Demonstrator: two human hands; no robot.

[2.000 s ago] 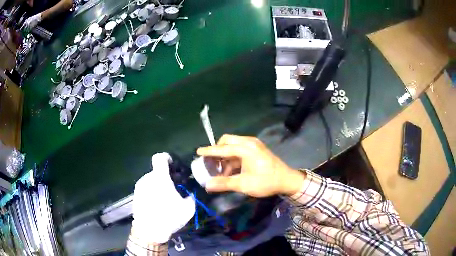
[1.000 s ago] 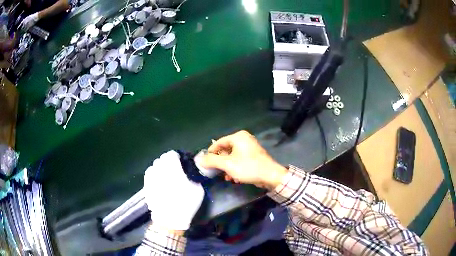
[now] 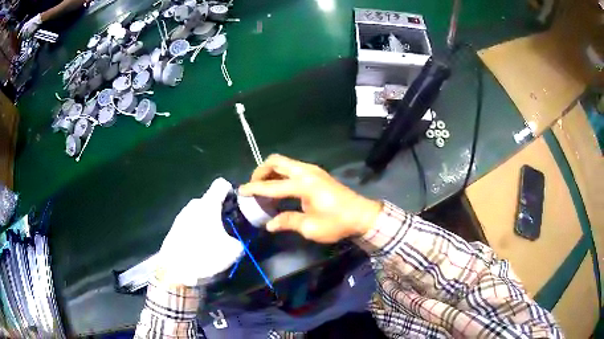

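Observation:
A slim white and silver tubular unit (image 3: 138,273) lies low at the left of centre, mostly under my left hand. My left hand (image 3: 202,235), in a white glove, is closed around the unit near its black end fitting (image 3: 231,206). My bare right hand (image 3: 311,198) holds a round white end cap (image 3: 254,209) against the black end. A white lead (image 3: 249,136) sticks up from the cap, its plug pointing away from me. A blue wire (image 3: 251,255) hangs below the black end. The contact between cap and fitting is partly hidden by my fingers.
Grey discs (image 3: 126,79) with white leads are heaped at the upper left. A screw feeder (image 3: 391,66), a black electric screwdriver (image 3: 407,114) and small white rings (image 3: 438,132) are at the upper right. A phone (image 3: 530,202) lies on cardboard. White bars (image 3: 30,288) stand lower left.
The white lead, hidden a second ago, now points up and away. The gloved hand and unit have shifted slightly left, and the blue wire shows again. The right hand's fingers have opened more around the cap.

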